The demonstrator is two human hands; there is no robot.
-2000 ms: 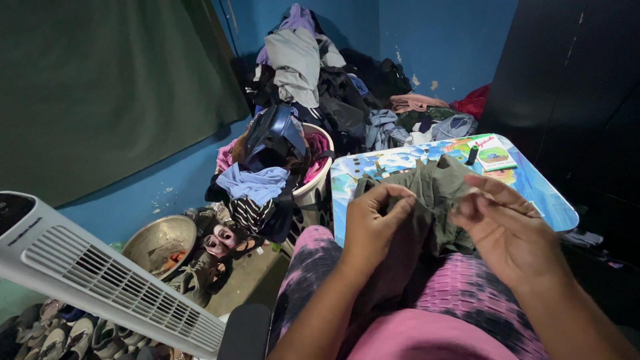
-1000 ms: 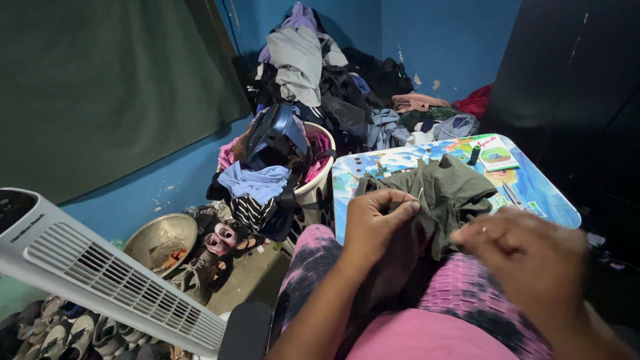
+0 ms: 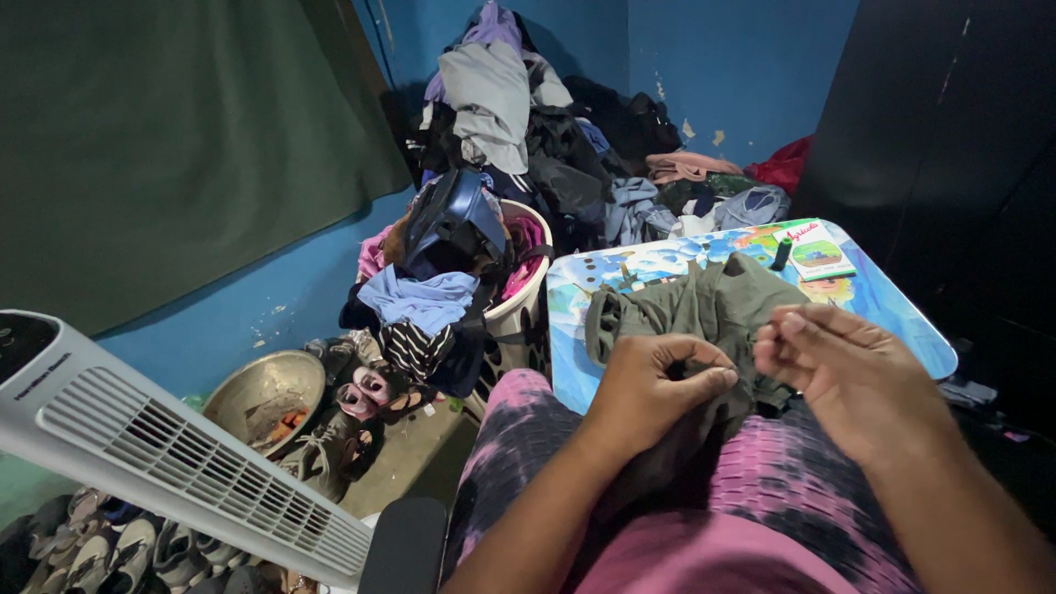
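Olive-green cloth (image 3: pixel 701 305) lies bunched over the near edge of a small table (image 3: pixel 577 330) with a colourful printed top and hangs down to my lap. My left hand (image 3: pixel 668 388) pinches a fold of this cloth between thumb and forefinger. Just to the right, my right hand (image 3: pixel 833 371) is raised beside the cloth with thumb and fingertips together; whatever may be between them is too small to make out. Behind the cloth on the table stand a dark green thread spool (image 3: pixel 782 254) and a small packet (image 3: pixel 817 250) bearing print and a picture.
A white tower fan (image 3: pixel 198 454) leans across the lower left, near a black armrest (image 3: pixel 404 544). Beyond are a metal basin (image 3: pixel 272 396), shoes (image 3: pixel 132 553), an overfull laundry basket (image 3: pixel 536 276) and a high heap of clothes (image 3: pixel 495 107). A dark panel (image 3: pixel 949 165) rises at the right.
My right hand has come back up and closer to my left hand since one second ago, when it was lower and blurred. My left hand keeps its pinch on the cloth.
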